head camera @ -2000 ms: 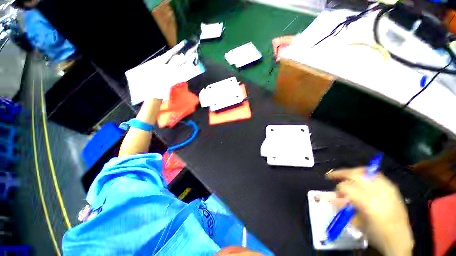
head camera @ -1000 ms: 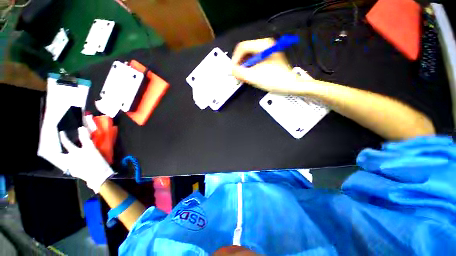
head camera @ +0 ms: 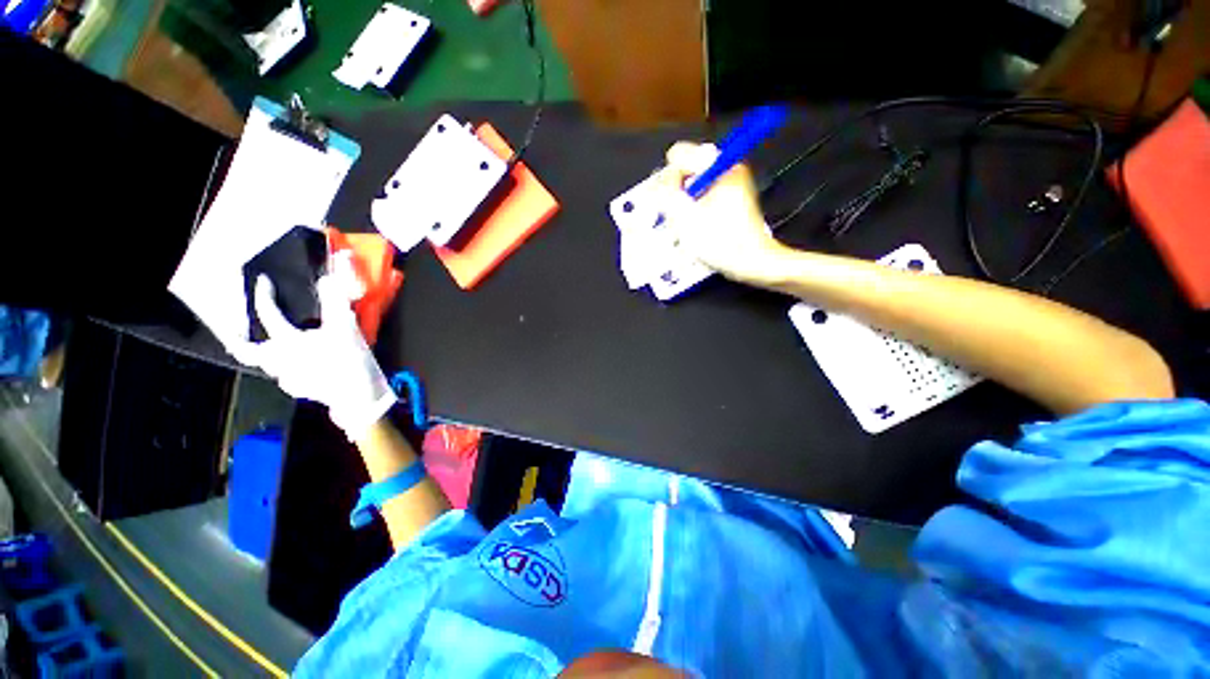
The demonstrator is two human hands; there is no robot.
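Observation:
My right hand [head camera: 723, 219], bare, holds a thick blue marker pen [head camera: 750, 135] over a white flat unit [head camera: 646, 236] on the black mat and covers part of it. A second white unit [head camera: 869, 358] lies to its right, partly under my forearm. My left hand [head camera: 319, 352], in a white glove, has its fingers around a black-topped unit [head camera: 281, 281] over the clipboard [head camera: 252, 199]. Whether that unit rests on the paper is hidden. Another white unit [head camera: 438, 179] lies partly on an orange-red pad [head camera: 524, 219].
More orange-red foam [head camera: 369, 285] lies beside my left hand. Two white units [head camera: 385, 47] are on the green surface at the back left. Thin black cables [head camera: 969, 173] loop across the mat at right, near a red pad [head camera: 1181, 199]. A wooden shelf side [head camera: 630, 60] stands behind.
My right hand with the pen has moved from above the nearer right unit to the middle unit. My left hand has drawn back from the clipboard's top and now grips the black-topped unit. The view has turned.

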